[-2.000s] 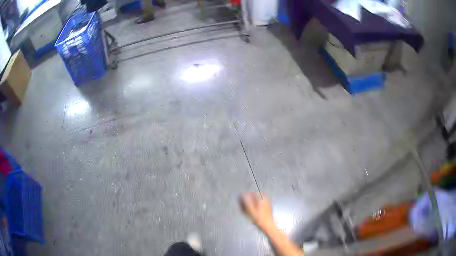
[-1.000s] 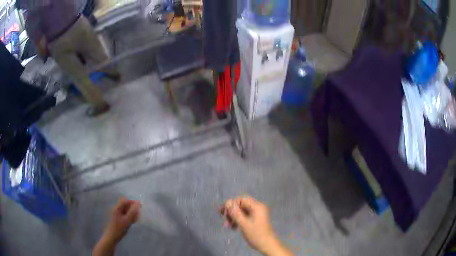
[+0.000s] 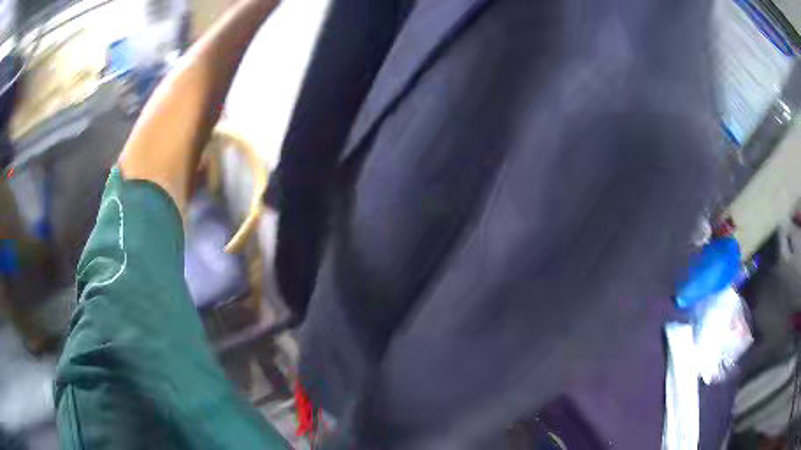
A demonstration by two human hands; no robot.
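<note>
A large dark navy garment (image 3: 527, 193), which looks like a jacket, fills the centre and right of the view very close to me. It hangs down and is blurred. A front edge or lapel line shows at its upper left. My left arm (image 3: 180, 114), in a green short sleeve (image 3: 145, 308), is raised at the left and reaches past the top edge. My left hand is outside the picture. My right hand is not in view, so what either hand holds is hidden.
A purple cloth (image 3: 624, 378) shows at the lower right, with a blue bag (image 3: 710, 271), crumpled clear plastic (image 3: 722, 338) and a white strip (image 3: 681, 387). A yellow curved bar (image 3: 256, 189) and red strands (image 3: 304, 411) show left of the garment.
The view has risen and come close to the hanging dark garment. My left arm has gone up past the top edge. My right hand has left the picture.
</note>
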